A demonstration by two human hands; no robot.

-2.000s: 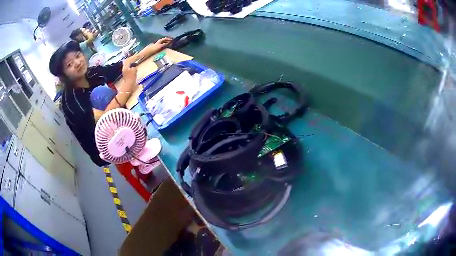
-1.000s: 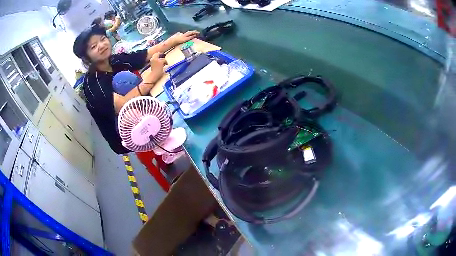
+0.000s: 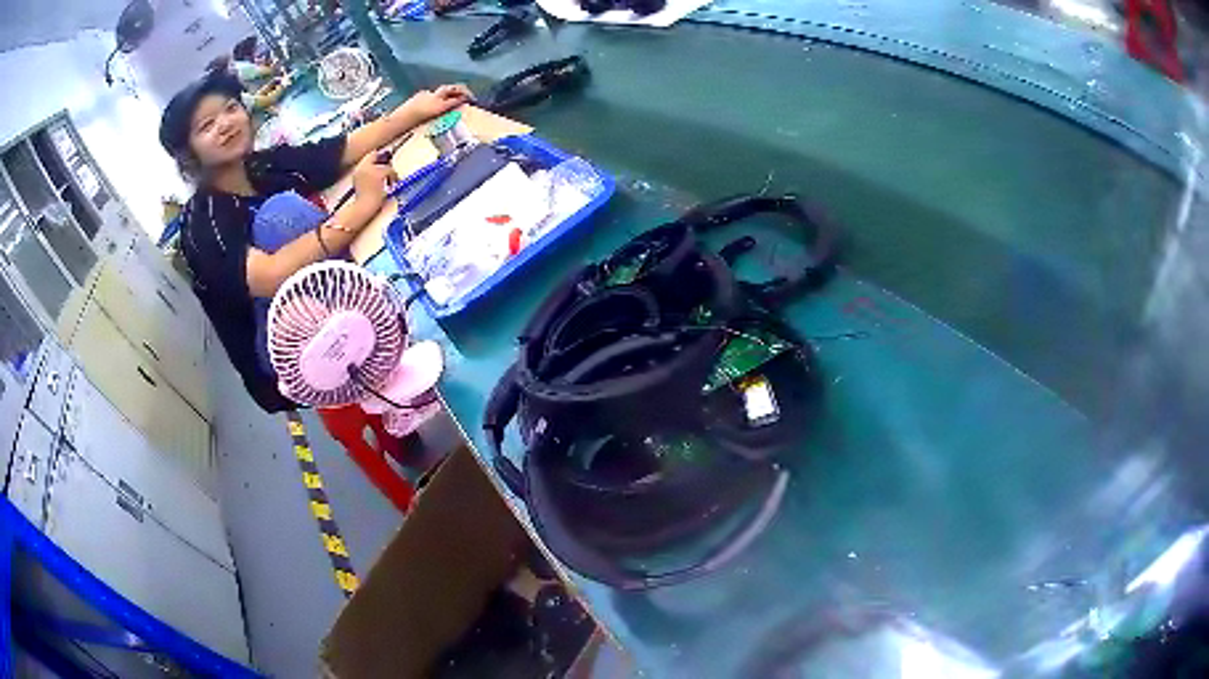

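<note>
Neither of my hands is in the picture. A tangled heap of black headsets (image 3: 623,385) lies on the teal-green bench mat (image 3: 928,451) nearest in front of me. Its headbands and round ear cups overlap. A green circuit board (image 3: 745,356) shows in an open cup on the heap's right side. A small white-labelled block (image 3: 758,399) sits just below the board. Thin dark wires stick out near the board. The lower right of the view is blurred and glary.
A blue tray (image 3: 458,303) holds white bags, red bits and a dark item. Left of it are a pink fan (image 3: 337,338) and a seated person (image 3: 239,226). An open cardboard box (image 3: 424,570) stands below the bench edge. A green conveyor belt (image 3: 796,146) runs behind.
The camera view has shifted slightly, right and then back left. The seated person's near arm has moved a little. The headset heap looks unchanged.
</note>
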